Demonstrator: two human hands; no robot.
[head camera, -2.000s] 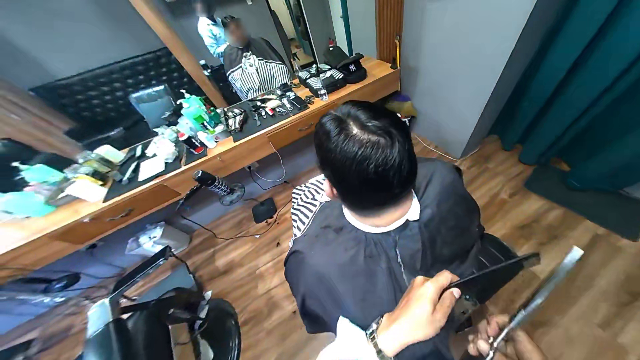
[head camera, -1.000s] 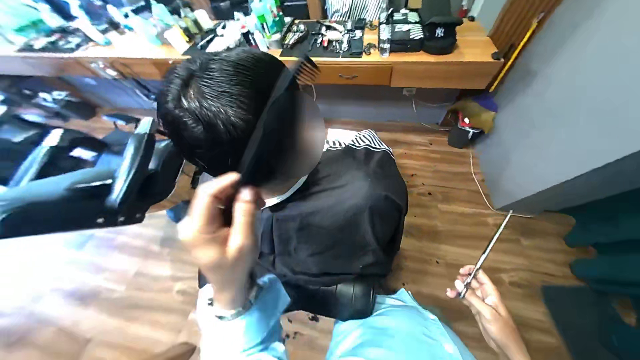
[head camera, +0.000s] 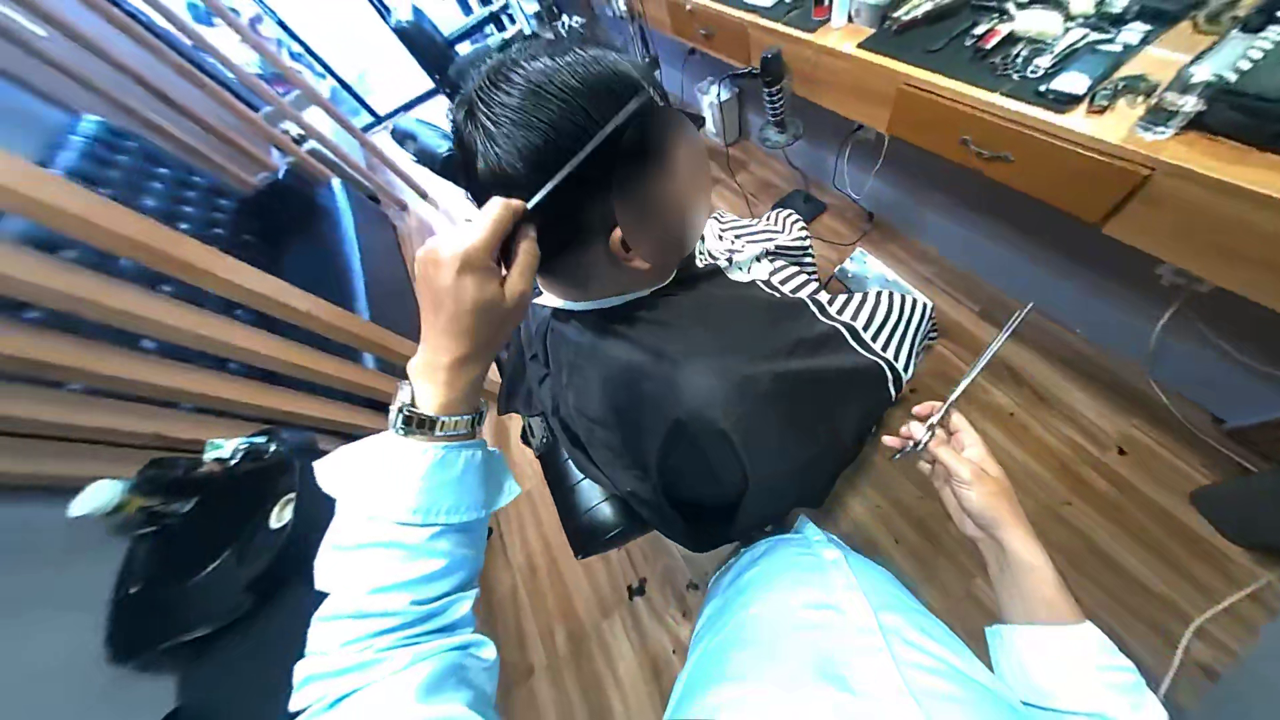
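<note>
A seated person wears a black barber's cape (head camera: 740, 400) with a striped part and a white neck strip (head camera: 605, 298). My left hand (head camera: 465, 285) grips a comb (head camera: 590, 148), seen nearly edge-on against the side of the person's dark hair (head camera: 540, 110). Its teeth are hard to make out. Out to the right of the cape, my right hand (head camera: 960, 465) holds hair scissors (head camera: 975, 370) by the handles, away from the head. Their blades point up and to the right and lie close together.
A wooden counter (head camera: 1000, 150) with tools on a black mat runs along the upper right. Wooden slats (head camera: 200, 240) stand at the left, above a black basin (head camera: 215, 570). Part of a black chair (head camera: 585, 510) shows below the cape. Cables and hair clippings lie on the floor (head camera: 1080, 480).
The view has shifted strongly round the seated person. My left hand with the comb, low behind the person two seconds ago, is now up at the head. My right hand still holds the scissors off to the right.
</note>
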